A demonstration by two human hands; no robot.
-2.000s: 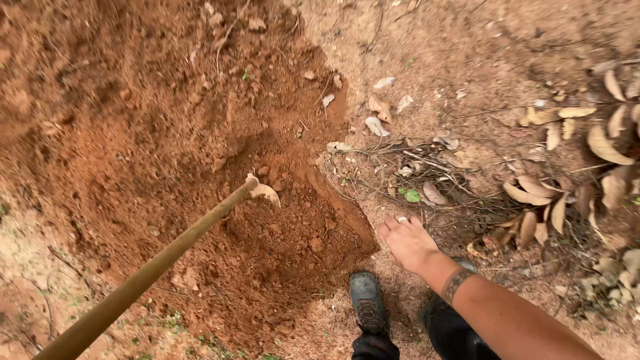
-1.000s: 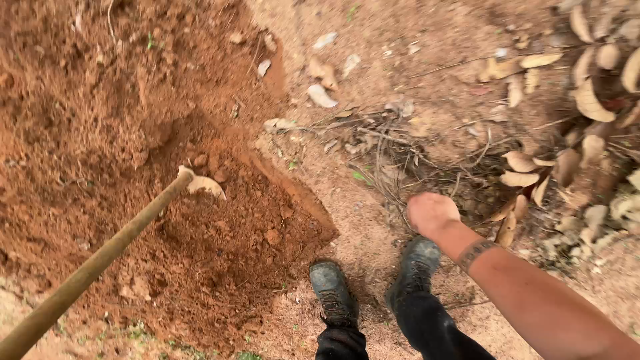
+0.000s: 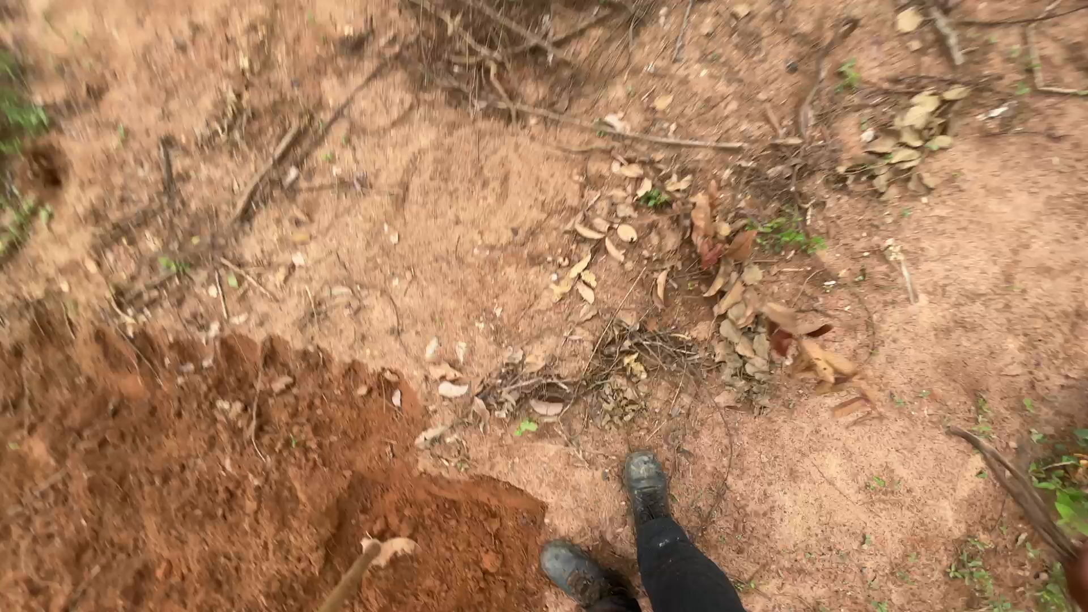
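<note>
A long wooden tool handle (image 3: 347,581) comes in at the bottom, its far end beside a pale curved piece (image 3: 393,550) over the dug red soil (image 3: 255,476). My left hand is out of view. At the lower right edge, a blurred sliver of my right hand (image 3: 1078,580) is closed around dry twigs (image 3: 1011,486), which point up and left. A low heap of twigs and dry leaves (image 3: 586,374) lies on the ground ahead of my boots.
My boots (image 3: 648,486) stand on pale packed soil, right of the dug edge. Dry leaves (image 3: 739,331) trail to the upper right. Branches (image 3: 629,132) lie farther ahead, and green plants (image 3: 1067,493) grow at the right edge.
My right hand has moved from the twig heap to the far right, with twigs in it. The view has shifted, and more ground shows ahead and to the right.
</note>
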